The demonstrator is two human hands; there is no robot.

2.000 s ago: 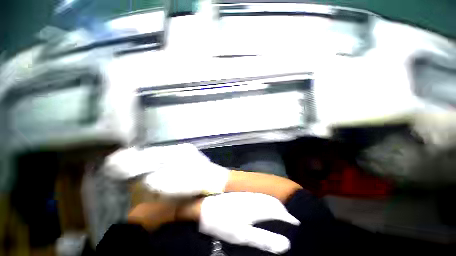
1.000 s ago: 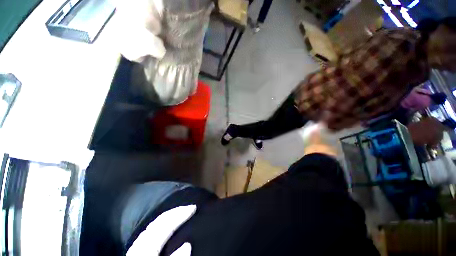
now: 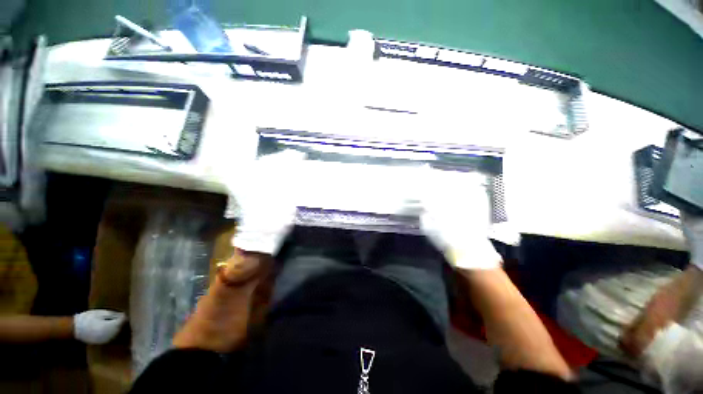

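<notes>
A long metal chassis (image 3: 354,218) with a bright inside, dark rim and perforated right end lies at the bench's front edge. My left hand (image 3: 266,202), in a white glove, is over its left end and hides that end. My right hand (image 3: 460,219), also gloved, grips over the front wall near the right end, fingers inside the tray. Both gloves are overexposed and blurred, so single fingers are hard to tell.
Other chassis lie at left (image 3: 194,123), back left (image 3: 266,69), back right (image 3: 574,108) and far right (image 3: 651,181). A carton (image 3: 112,254) with plastic-wrapped units (image 3: 166,269) stands below left. Neighbouring people's gloved hands (image 3: 99,326) show at both sides.
The view has swung back from the aisle, floor and walking person to the bench. My hands, low near my body before, are now apart on the chassis.
</notes>
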